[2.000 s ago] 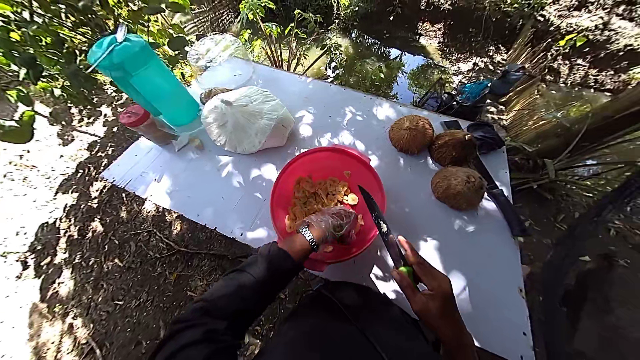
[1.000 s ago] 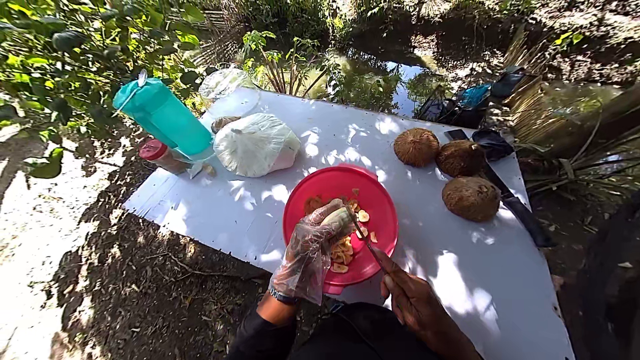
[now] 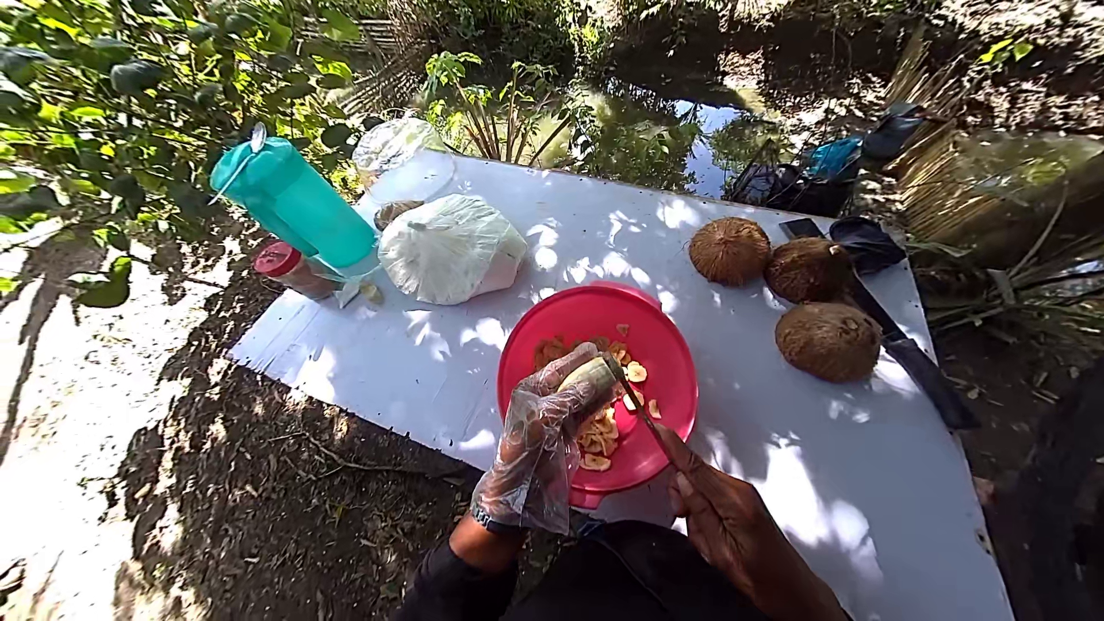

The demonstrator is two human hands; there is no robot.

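Observation:
My left hand, in a clear plastic glove, grips a pale peeled fruit, perhaps a plantain or banana, above a red plastic basin. In my right hand is a knife, its dark blade touching the end of the fruit. The knife's handle is mostly hidden by my fingers. Thin, pale yellow round slices lie in the basin below both hands, partly covered by the left one.
Several husked brown coconuts lie right of the basin, beside a long dark machete. A white plastic bag, a turquoise pitcher and a red-lidded jar stand at the back left of the white table.
My left hand has lifted from inside the basin and now holds the fruit. The knife has moved from the basin's right edge to the fruit's end.

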